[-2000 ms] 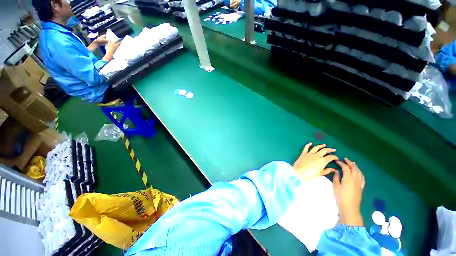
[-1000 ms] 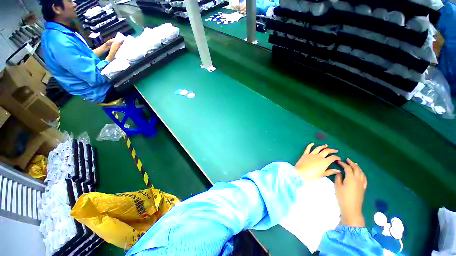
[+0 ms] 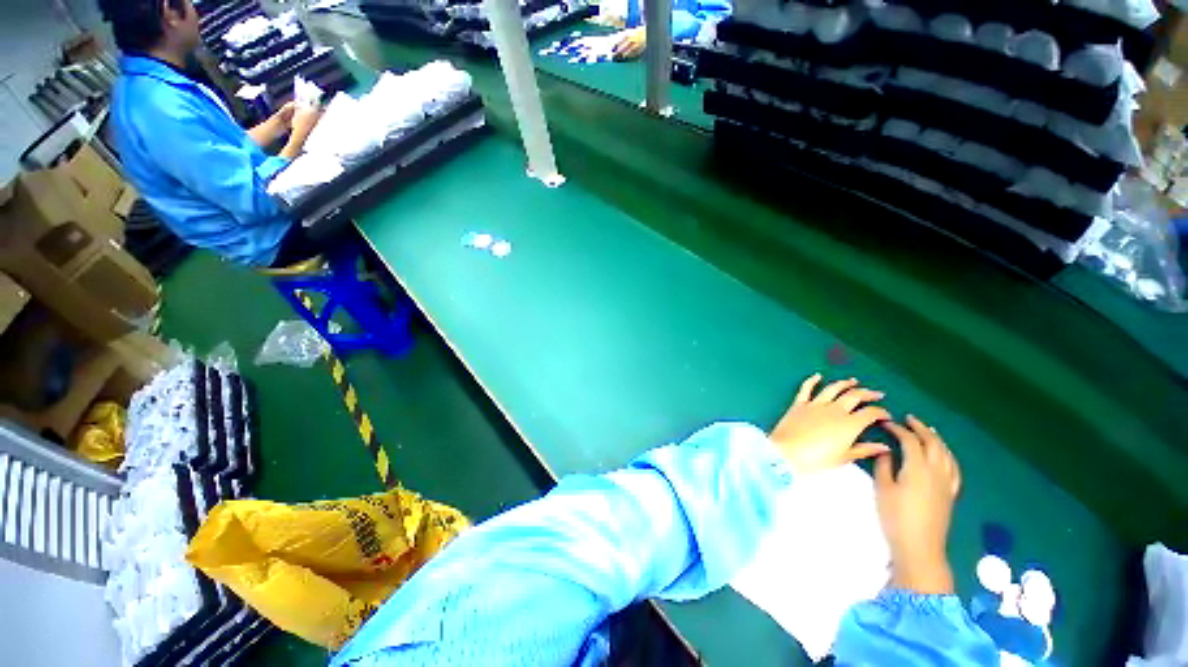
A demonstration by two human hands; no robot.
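Note:
A flat white packing sheet or bag [image 3: 818, 560] lies on the green bench in front of me, partly under my wrists. My left hand [image 3: 830, 424] rests palm down at its far edge, fingers slightly apart. My right hand [image 3: 920, 495] lies at its right side, fingers bent towards my left hand. The fingertips of both hands nearly meet. Nothing is seen held, but the space under the palms is hidden. White and blue round discs [image 3: 1036, 597] lie in a loose pile to the right of my right hand.
More discs [image 3: 491, 244] lie farther along the bench [image 3: 586, 326]. A yellow bag [image 3: 313, 554] and stacked trays [image 3: 196, 521] stand at left. A person in blue [image 3: 196, 143] sits by a filled tray [image 3: 391, 156]. A tall tray stack [image 3: 912, 117] stands across the sunken strip. White material shows at right.
My hands stay almost in place over the sheet. The seated person's hands have moved slightly, and another worker's hand now shows by the far discs.

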